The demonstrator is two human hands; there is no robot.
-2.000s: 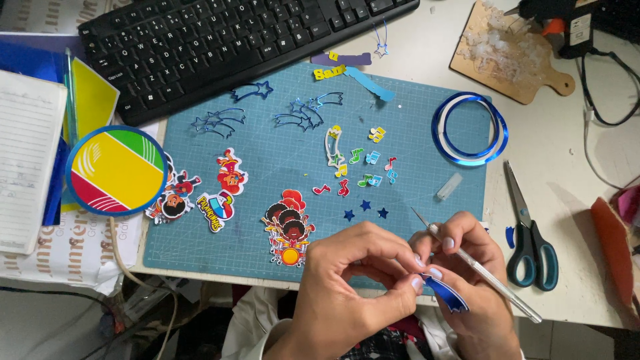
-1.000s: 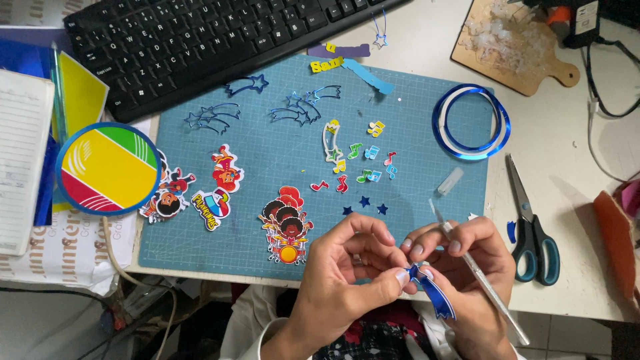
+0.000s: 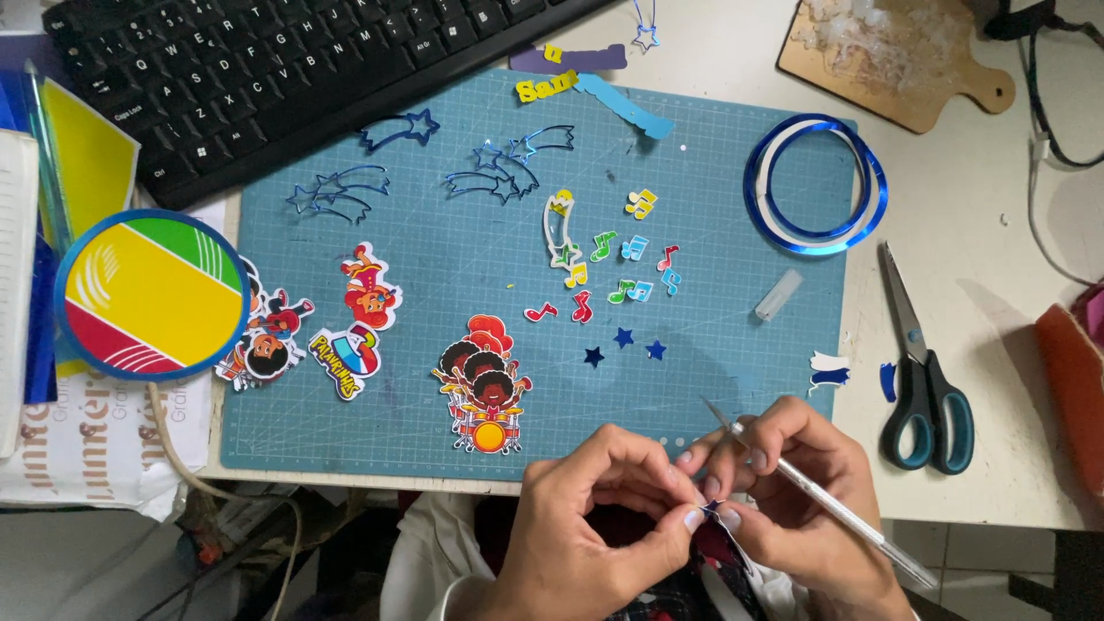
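Observation:
At the lower middle, my left hand (image 3: 604,526) pinches a small blue paper star cutout (image 3: 712,509) between thumb and finger. My right hand (image 3: 802,492) grips the same cutout from the other side and also holds a metal craft knife (image 3: 832,507), its blade pointing up and left. Above the hands on the blue cutting mat (image 3: 388,431) lie small dark blue stars (image 3: 624,337), coloured paper music notes (image 3: 636,248) and a white shooting-star outline (image 3: 559,228). Several drummer cutouts (image 3: 492,388) overlap left of my left hand. Blue shooting-star outlines (image 3: 336,191) rest farther up.
Scissors (image 3: 918,371) lie right of the mat, near blue and white scraps (image 3: 830,371). Blue and white rings (image 3: 878,194) and a clear cap (image 3: 779,296) are on its right part. A keyboard (image 3: 259,78) covers the top left; a wooden board (image 3: 897,52) sits top right. A round coloured disc (image 3: 153,293) is left.
Blue and white scraps now show at the mat's right edge, beside the scissors. The blue piece between my hands is turned more edge-on than before; my right hand keeps the knife.

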